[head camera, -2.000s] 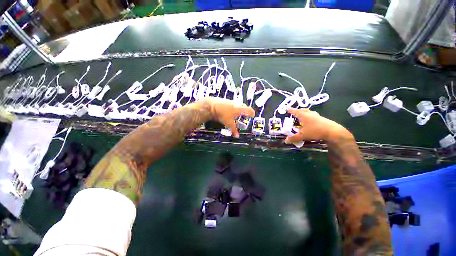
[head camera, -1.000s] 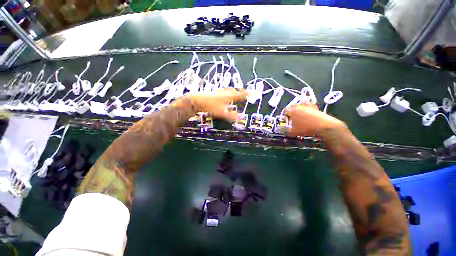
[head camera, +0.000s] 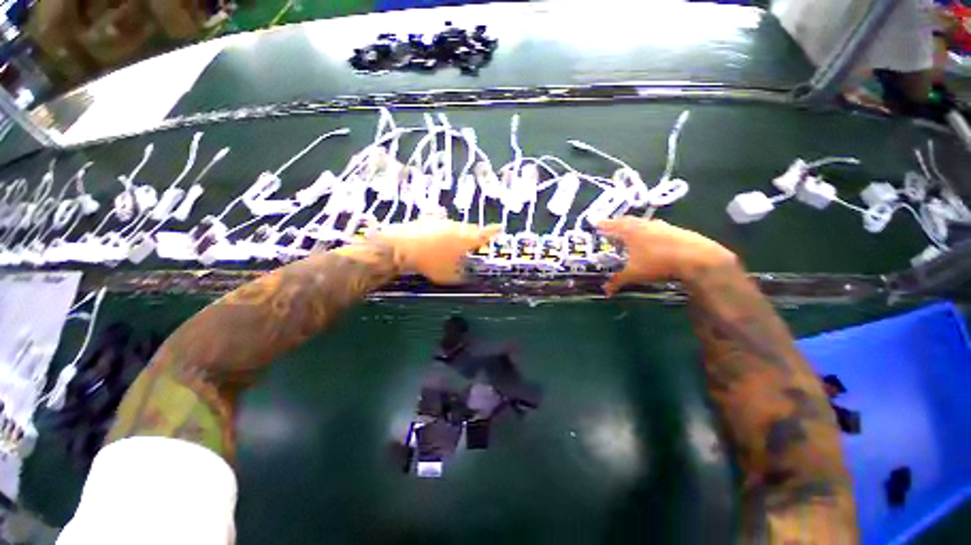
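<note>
Several open white power adapters (head camera: 552, 251) stand side by side in a tight row at the rail, yellow and dark parts showing at their open faces. My left hand (head camera: 442, 251) presses at the left end of this row. My right hand (head camera: 655, 253) is at the right end, fingers around the last unit. The row is held between both hands. White cords run back from the units. Loose black pieces (head camera: 484, 400) lie in a heap in front of me, one with a pale face.
More corded adapters (head camera: 208, 241) line the strip at left, others (head camera: 751, 207) lie at right. A worn rail (head camera: 767, 285) crosses the bench. A blue bin (head camera: 905, 367) with black pieces is at right. A white sheet (head camera: 32, 319) and a dark heap (head camera: 107, 373) are at left.
The spaced open adapters are now pushed together into one row. My left hand has come down from above the units to the row's left end. The view has shifted a little.
</note>
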